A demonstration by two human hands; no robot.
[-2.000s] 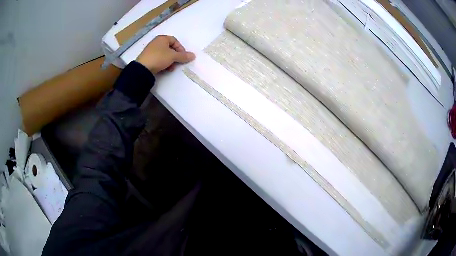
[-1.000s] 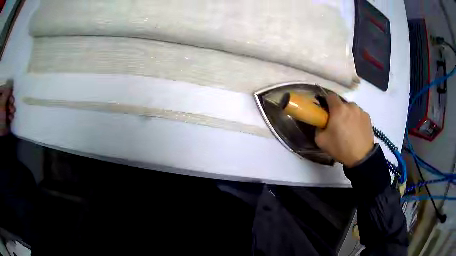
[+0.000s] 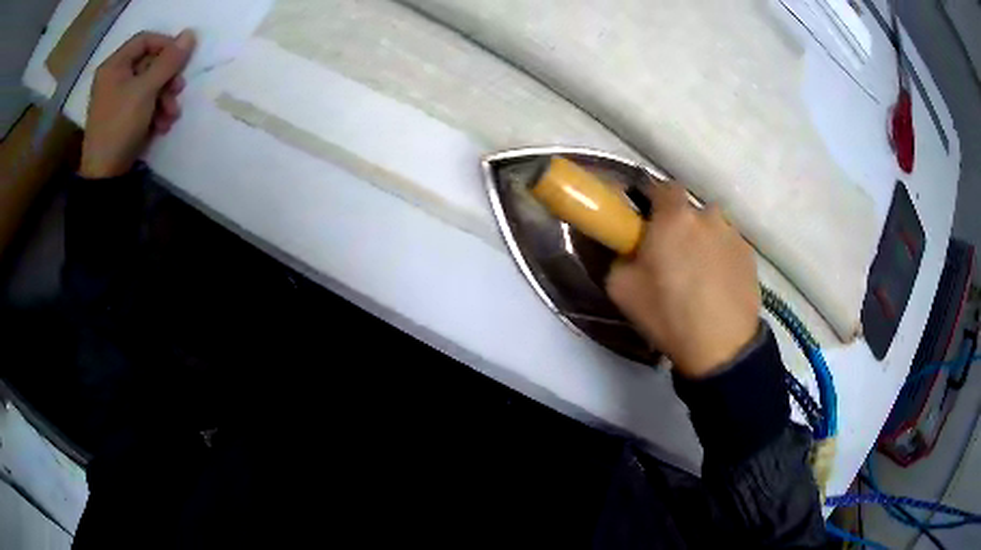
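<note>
My right hand (image 3: 688, 281) grips the yellow-orange handle of the steam iron (image 3: 570, 252). The iron lies flat, pointing left, over the white strip (image 3: 387, 127) and the front edge of the beige fabric panel (image 3: 688, 97). A narrow beige edge (image 3: 333, 156) shows in front of the strip, and the panel is folded back in a long roll behind it. My left hand (image 3: 140, 95) is at the strip's left end with thumb and forefinger pinched; a thin thread-like line shows beside it. I cannot tell whether the fingers hold the strip. The iron hides what lies under it.
A dark iron rest pad (image 3: 895, 269) lies at the table's right end, with red-handled scissors (image 3: 901, 131) behind it. White paper patterns (image 3: 844, 30) lie at the far edge. Blue hoses (image 3: 823, 387) run from the iron off the right end. A grey strip (image 3: 81, 59) is at the left end.
The iron, in my right hand, has moved left along the strip since a second ago. My left hand, at the picture's edge then, now shows fully, raised at the strip's end. The view has turned.
</note>
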